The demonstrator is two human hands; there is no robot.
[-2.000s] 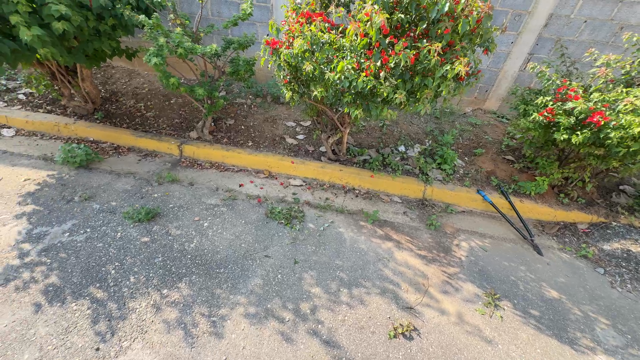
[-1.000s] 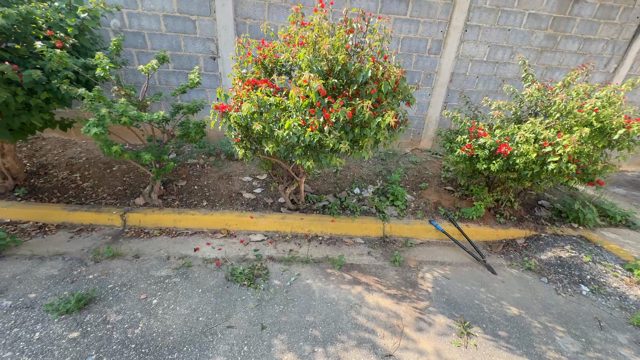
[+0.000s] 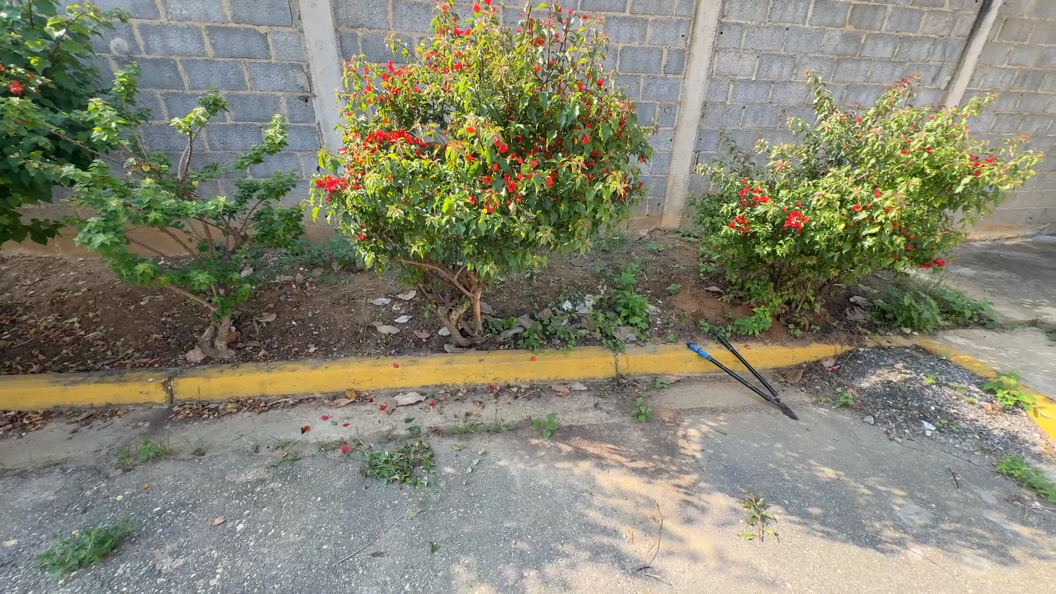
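Observation:
Neither my left hand nor my right hand shows in the head view. A pair of long-handled loppers (image 3: 749, 375) leans on the yellow curb, its handles spread, one with a blue grip, and its blades on the pavement. Behind the curb stands a rounded bougainvillea bush (image 3: 487, 165) with red flowers. Another red-flowered bush (image 3: 841, 206) grows to the right, above the loppers. At the left is a sparser green shrub (image 3: 194, 223) with a short thick trunk.
A yellow-painted curb (image 3: 396, 371) runs between the soil bed and the paved ground (image 3: 511, 511). A grey block wall (image 3: 239, 66) with concrete posts rises behind. Weed tufts (image 3: 400, 462) lie on the pavement, and loose gravel (image 3: 916, 396) is at the right.
The view has tilted upward, bringing more of the wall and bushes into sight. The loppers rest against the curb in every frame.

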